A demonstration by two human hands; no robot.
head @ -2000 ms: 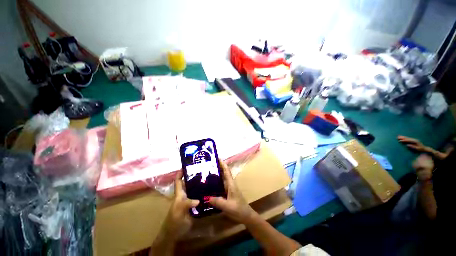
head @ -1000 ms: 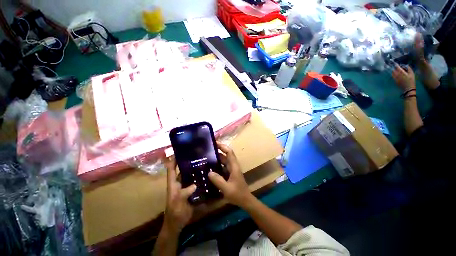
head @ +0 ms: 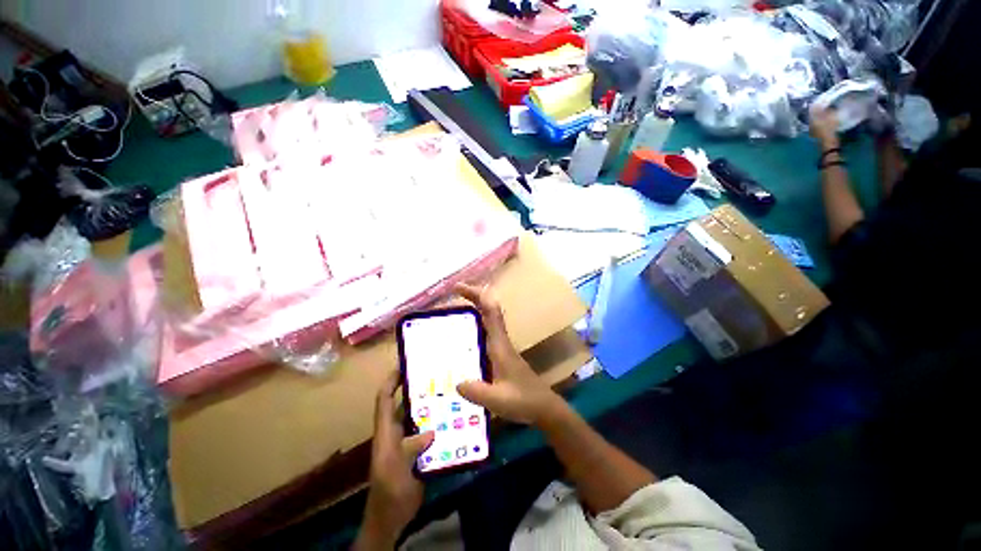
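Note:
A smartphone (head: 443, 377) with a lit white screen and rows of small icons is held upright above the front of the cardboard. My left hand (head: 396, 452) grips its left edge, thumb at the lower screen. My right hand (head: 506, 377) holds its right edge, thumb over the middle of the screen. Pink foam pieces (head: 430, 264) lie stacked on the brown cardboard (head: 258, 447), partly in clear film and washed out white on top.
A taped cardboard box (head: 737, 282) sits at right beside a blue sheet (head: 642, 328). Bottles, a tape dispenser (head: 657, 175) and red bins (head: 527, 67) stand behind. Bagged parts (head: 742, 70) heap at far right, where another person's hand (head: 826, 127) reaches. Clear bags (head: 65, 431) fill the left.
The phone screen went from a dark keypad to a white icon screen. The phone sits slightly lower and further right. The other person's hand now holds a whitish bag at the heap.

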